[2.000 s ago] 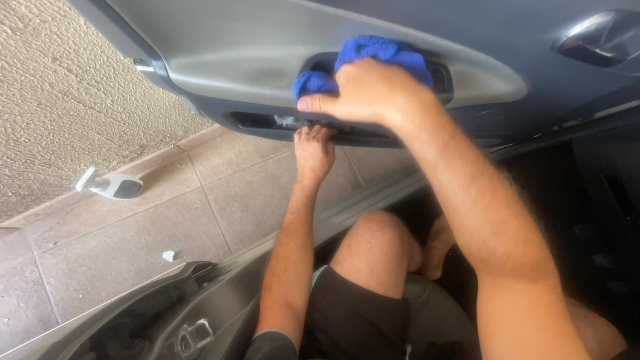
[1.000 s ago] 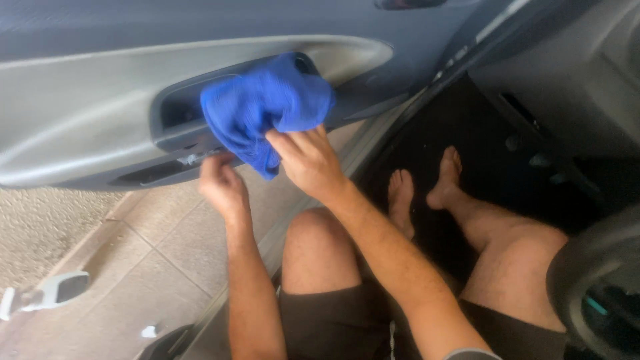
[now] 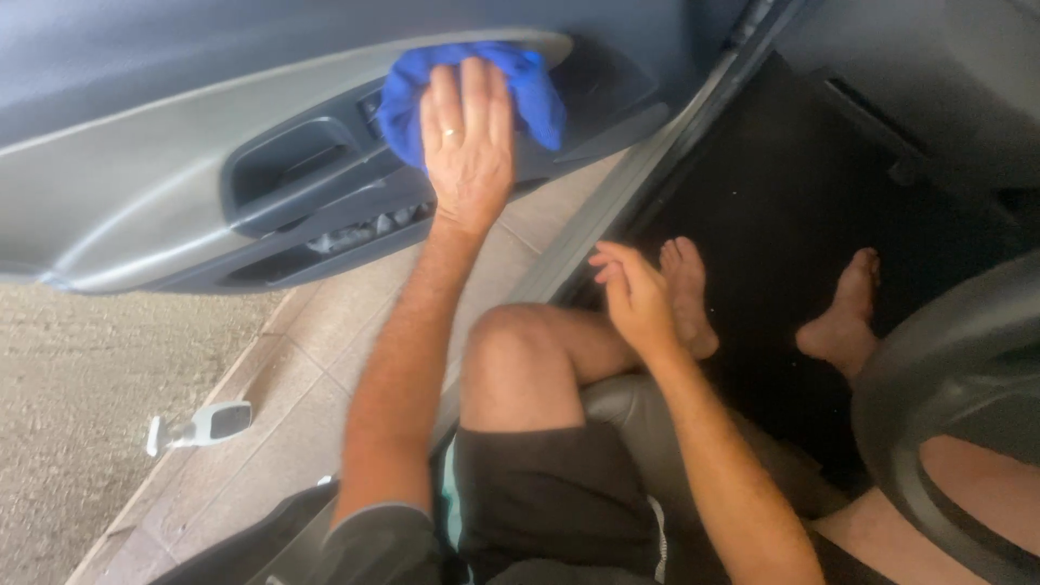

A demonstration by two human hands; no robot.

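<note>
My left hand (image 3: 467,150), with a ring on one finger, presses a blue cloth (image 3: 398,106) flat against the car door's inner panel (image 3: 146,179), at the front end of the armrest. Its fingers are spread over the cloth. Just left of the cloth are the door's pull recess (image 3: 288,162) and part of the switch panel. Below them runs the door pocket (image 3: 276,264), with crumpled pale items inside. My right hand (image 3: 634,288) hangs in the air above my knee and foot, fingers loosely bent, holding nothing.
A steering wheel (image 3: 902,406) stands at the right edge. The door sill (image 3: 569,252) runs diagonally beside my leg. Outside, a spray bottle (image 3: 219,422) lies on the tiled floor (image 3: 284,422) by a rough wall (image 3: 97,366). My bare feet are in the dark footwell (image 3: 756,203).
The blue cloth, in my right hand one second ago, is now under my left hand, farther forward on the door. My right hand has let go and moved away from the door. The view has shifted.
</note>
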